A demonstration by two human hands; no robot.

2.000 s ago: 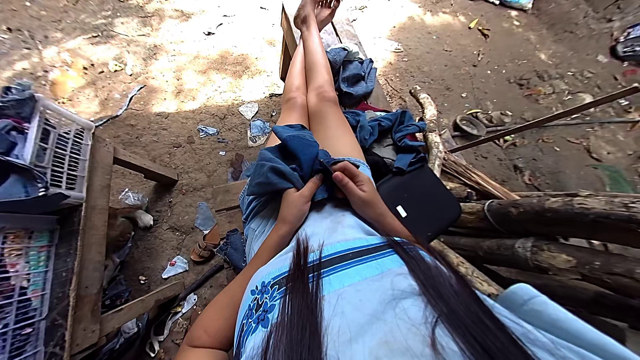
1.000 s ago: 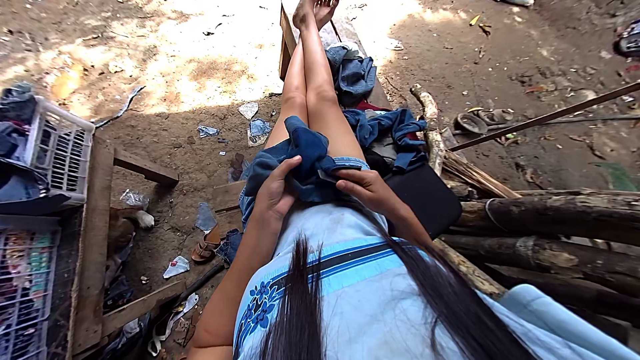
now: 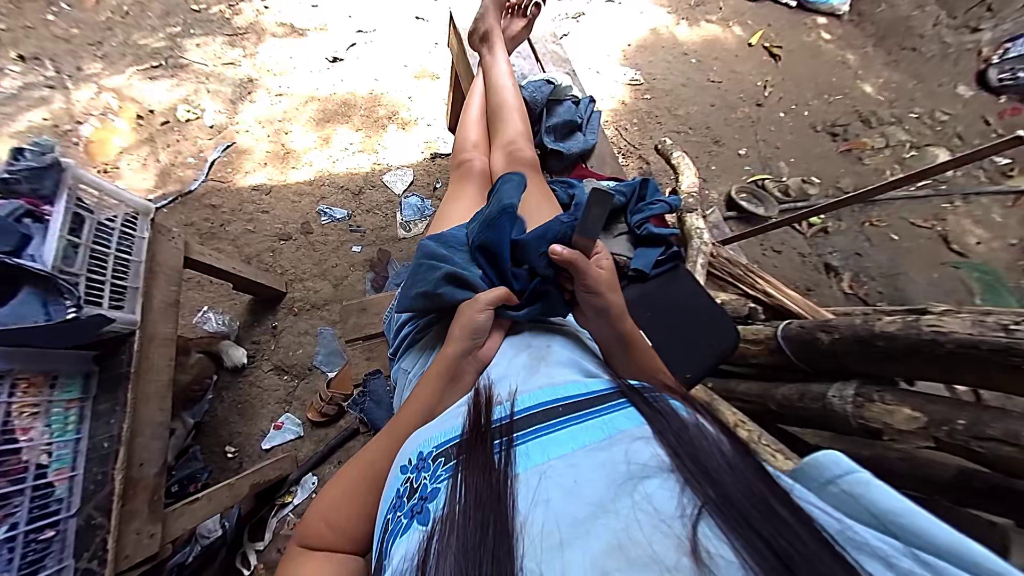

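Note:
A piece of dark blue denim cloth (image 3: pixel 448 276) lies bunched over my lap. My left hand (image 3: pixel 480 324) grips its near edge, thumb on top and fingers partly hidden. On the right, my right hand (image 3: pixel 588 280) holds both the cloth's right part and a dark flat object (image 3: pixel 593 220) that stands up past the thumb; what it is cannot be told. Beyond that hand, more blue denim (image 3: pixel 652 216) is heaped beside my thigh. A black flat case or pad (image 3: pixel 680 320) lies under my right forearm.
White plastic crates (image 3: pixel 100 244) with cloth and small items stand at the left by a wooden frame (image 3: pixel 152 384). Logs (image 3: pixel 880 348) are stacked at the right. Denim scraps (image 3: pixel 416 208) and a brown sandal (image 3: pixel 326 404) lie on the dirt. An animal's paw (image 3: pixel 232 354) shows near the frame.
The dark flat object now stands up from my right hand; neither earlier frame shows it there. My left hand has moved down from the raised fold of cloth to its near edge.

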